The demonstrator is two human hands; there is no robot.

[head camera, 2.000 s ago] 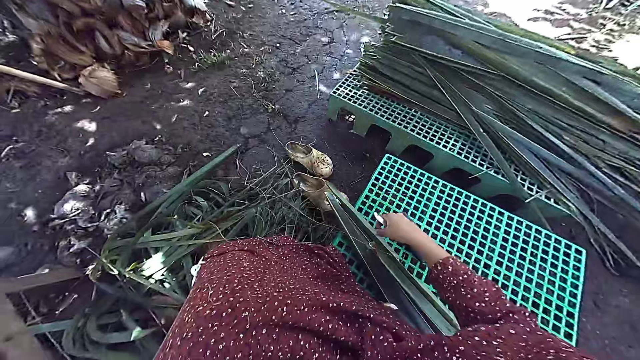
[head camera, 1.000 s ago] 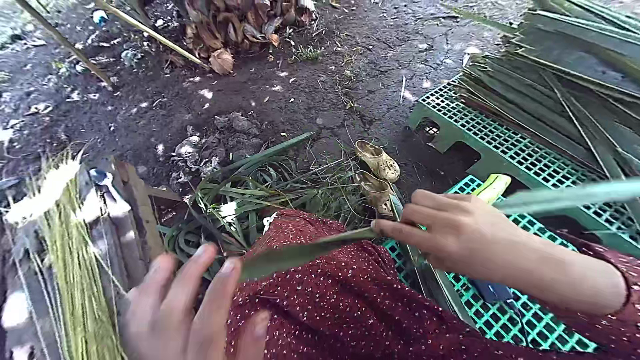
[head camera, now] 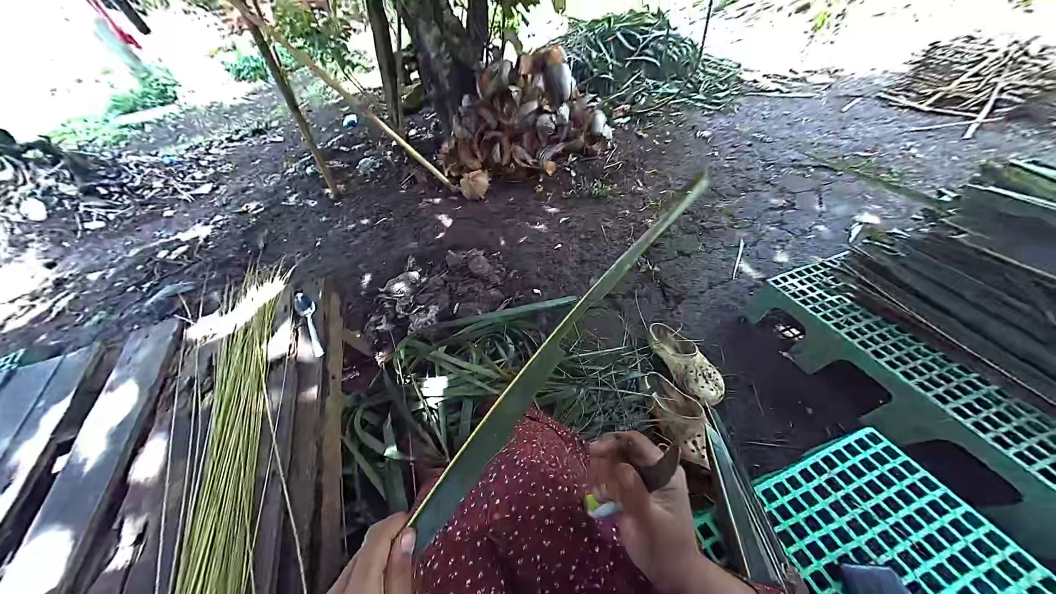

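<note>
My left hand (head camera: 384, 557), low in the view, pinches the wide end of a long green palm leaflet (head camera: 528, 379), which slants up and to the right to a narrow tip. My right hand (head camera: 639, 495), over the dark red dotted cloth (head camera: 528, 511) on my lap, is closed around a small knife (head camera: 660, 469) with a short dark blade and a yellow-green and white part at the handle. More long leaflets (head camera: 742, 495) lie just right of that hand. Green leaf strips (head camera: 470, 363) are heaped on the ground beyond my lap.
Wooden slats (head camera: 107, 429) at left bear a bundle of thin yellow-green leaf ribs (head camera: 231, 445) and a spoon (head camera: 308, 322). Two clogs (head camera: 689, 363) stand ahead. Green plastic grates (head camera: 907, 511) are at right, one under stacked palm leaves (head camera: 957, 280). Dry husks (head camera: 528, 124) lie by a tree trunk (head camera: 441, 58).
The view has swung up and left. Since one second ago the leaflet has gone from lying across between both hands to pointing up from my left hand; my right hand now shows the knife.
</note>
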